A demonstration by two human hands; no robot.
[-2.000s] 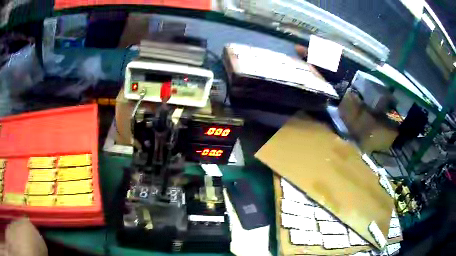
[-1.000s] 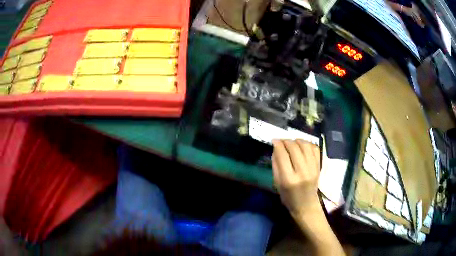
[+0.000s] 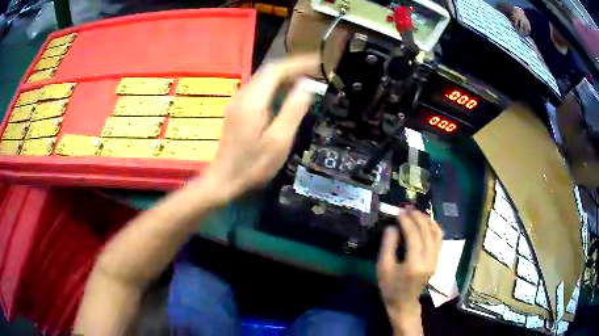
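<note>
A white display module [image 3: 333, 189] lies across the front of the black test fixture [image 3: 358, 98], below the clear cover plate [image 3: 348, 163] with unlit digits. The red clamp handle [image 3: 400, 18] stands above the fixture. My left hand [image 3: 253, 128] is at the fixture's left, fingers apart, with a small white piece just past the thumb tip; I cannot tell whether they touch. My right hand [image 3: 410, 256] is low at the fixture's right front, fingers curled. A short white strip [image 3: 391, 209] shows at its fingertips; whether it is held is unclear.
A red tray [image 3: 157, 52] with yellow boards is at left, above stacked red trays [image 3: 59, 256]. Panel meters [image 3: 453, 111], a dark flat device [image 3: 450, 209] and white paper [image 3: 450, 269] are right. A cardboard sheet [image 3: 538, 177] covers white modules. Another person's hand [image 3: 521, 21] is upper right.
My left hand has come in beside the fixture. My right hand has moved slightly right and down from the white module, which now lies further left across the fixture's front.
</note>
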